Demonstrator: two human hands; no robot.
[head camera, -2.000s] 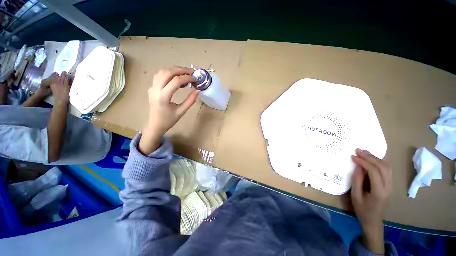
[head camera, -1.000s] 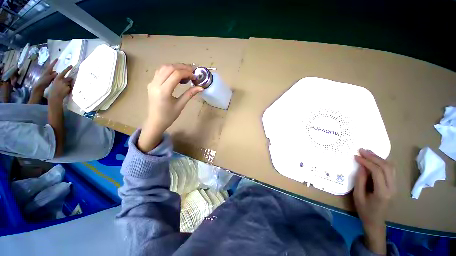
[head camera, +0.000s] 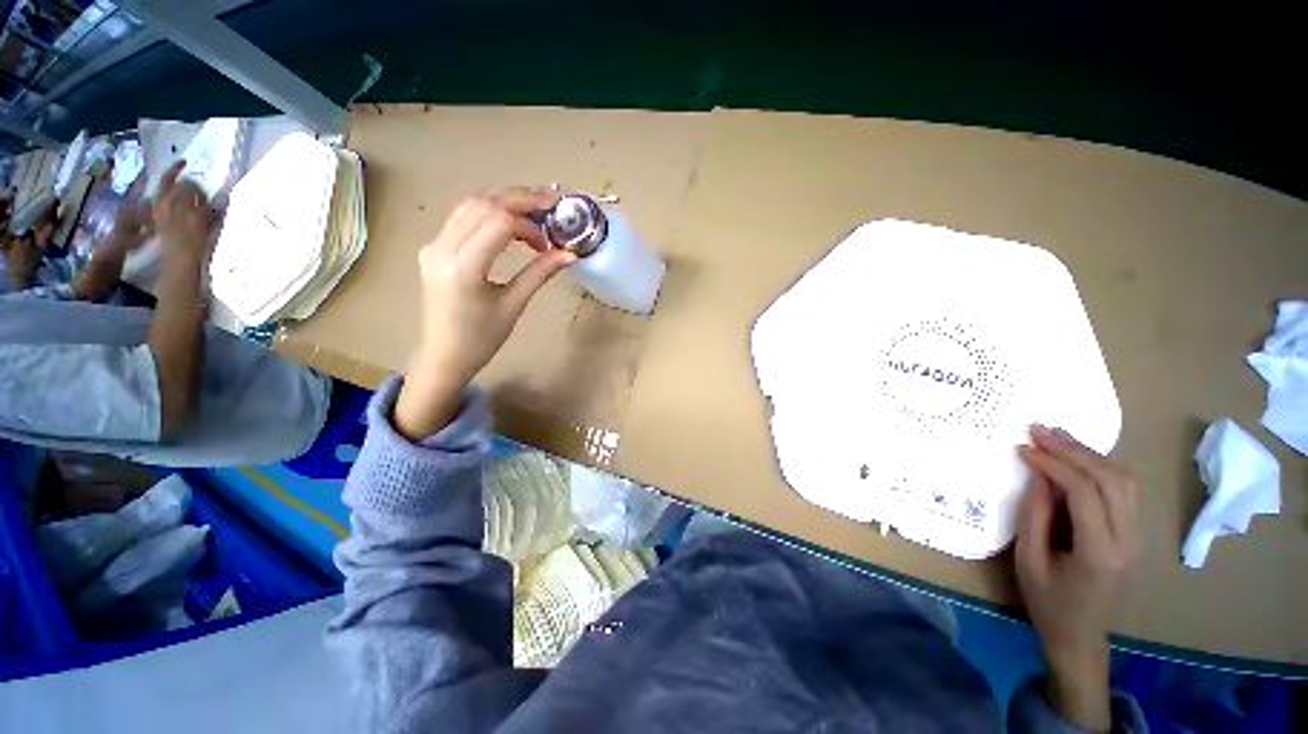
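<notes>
A white hexagonal housing (head camera: 918, 387) lies on the cardboard with its ring of dots and printed wording facing up. My right hand (head camera: 1069, 523) rests at its lower right edge, fingertips on the surface and fingers bent; whether it holds anything under the fingers cannot be told. A translucent white bottle (head camera: 623, 270) with a shiny metallic top stands on the cardboard to the left. My left hand (head camera: 481, 280) holds the bottle's top between thumb and fingers. Crumpled white wipes (head camera: 1231, 488) lie at the right end.
Brown cardboard (head camera: 703, 359) covers the bench. A stack of housings (head camera: 280, 230) stands at left beside a neighbouring worker's arms (head camera: 179, 308). Bagged cream ribbed parts (head camera: 567, 581) are low near my lap. A blue bin (head camera: 273, 574) holds bagged items at lower left. A dark green surface (head camera: 803, 72) lies beyond.
My left hand stays at the bottle top, its fingers slightly shifted so more of the metal shows. My right hand and the housing have hardly moved. The neighbour's hands have moved.
</notes>
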